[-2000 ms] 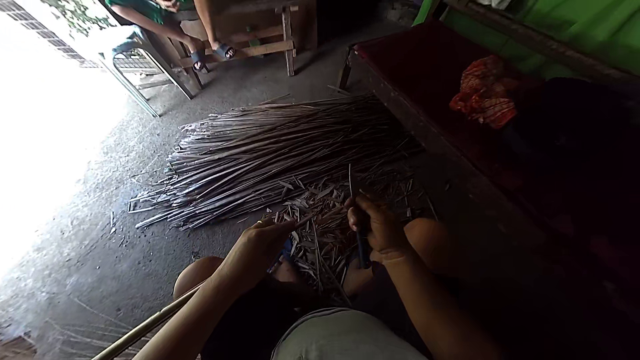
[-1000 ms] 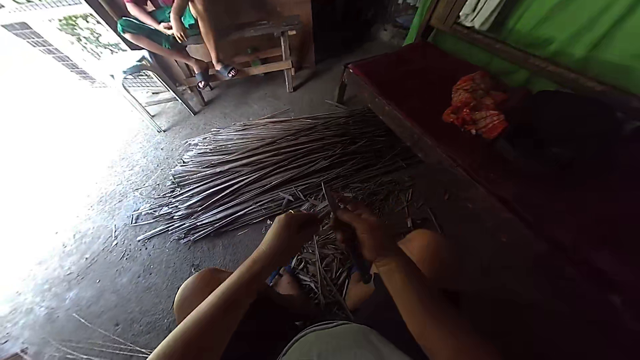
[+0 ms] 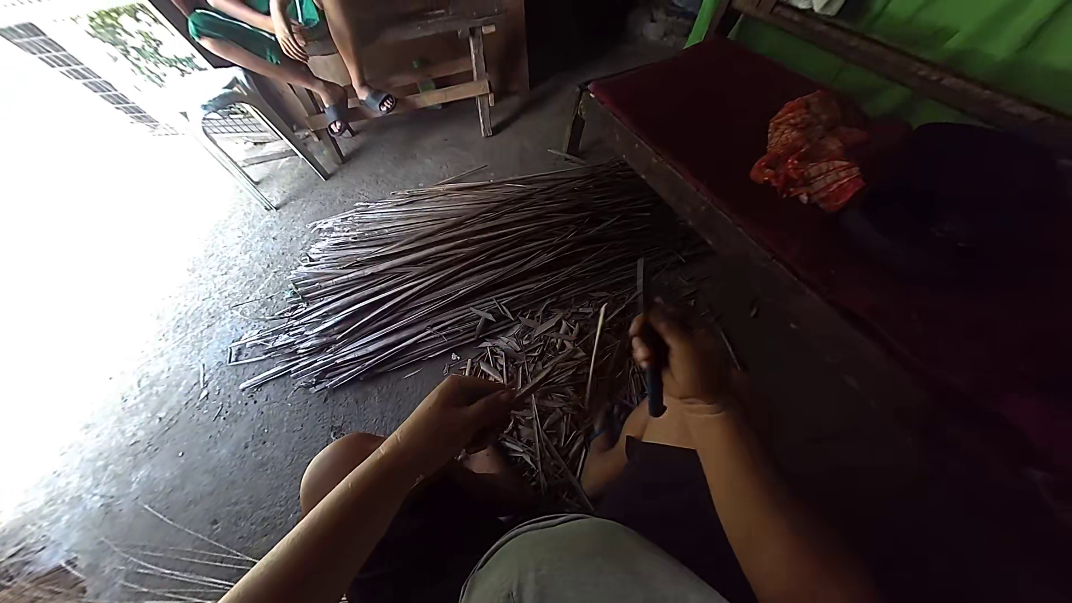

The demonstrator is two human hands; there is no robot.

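Observation:
My right hand (image 3: 682, 356) is closed around the dark handle of a knife (image 3: 642, 289), its narrow blade pointing up and away from me. To the left, my left hand (image 3: 461, 414) pinches the end of a thin strip (image 3: 540, 378) of plant material, probably a split stalk. The two hands are apart. Shavings and scraps (image 3: 544, 419) lie heaped on the floor between my feet, below both hands. Just beyond them a large bundle of long thin stalks (image 3: 452, 251) lies across the floor.
A low bench with a dark red top (image 3: 695, 92) runs along the right, with an orange cloth (image 3: 812, 151) on it. A seated person in green (image 3: 243, 42) is at the far left, beside a metal-legged chair (image 3: 276, 138). Thin strips (image 3: 184, 561) lie at the lower left.
My hands were close together one second ago and are now apart, the right one with the knife farther right. The long pale stick that ran under my left arm two seconds ago no longer shows there.

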